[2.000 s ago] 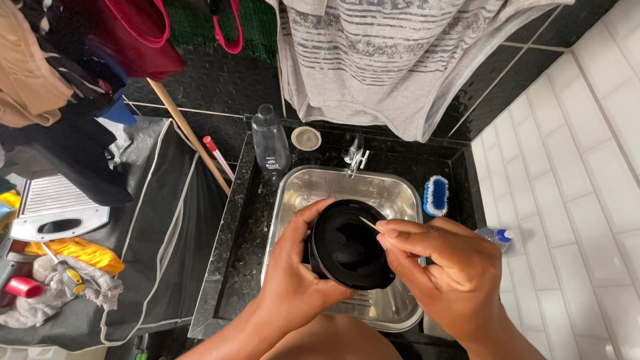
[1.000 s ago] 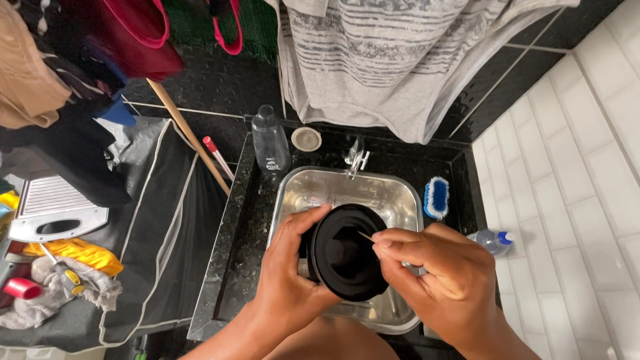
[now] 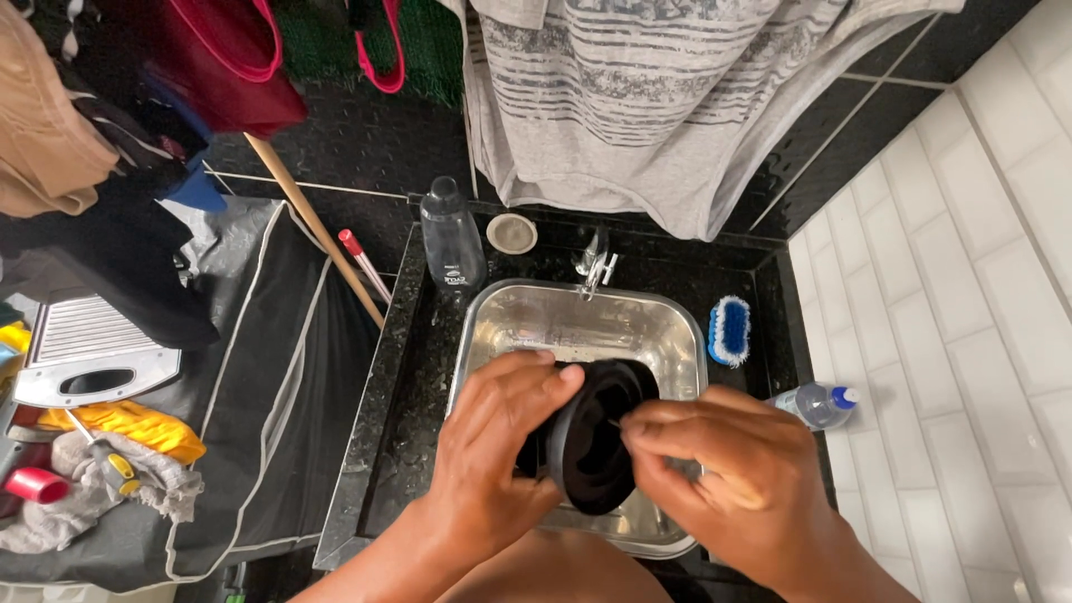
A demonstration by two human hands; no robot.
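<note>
A round black part with a raised rim (image 3: 599,435) is tilted on its side over the stainless steel sink (image 3: 502,327). My left hand (image 3: 494,435) grips it from the left, fingers over its back and top edge. My right hand (image 3: 729,469) pinches a thin stick (image 3: 615,423), whose visible end reaches into the dark hollow of the part. Most of the stick is hidden by my fingers, and its far tip is lost against the black. The fingers of my right hand are close to the part's right edge.
A chrome faucet (image 3: 595,268) stands behind the sink, with a clear bottle (image 3: 452,239) and round strainer (image 3: 512,234) to its left. A blue-white brush (image 3: 730,331) and a blue-capped bottle (image 3: 812,405) are at right. A grey shirt (image 3: 620,109) hangs above; a wooden pole (image 3: 314,226) leans left.
My left hand has turned the black part from facing up to a steep tilt toward the right. My right hand still holds the thin stick at its hollow.
</note>
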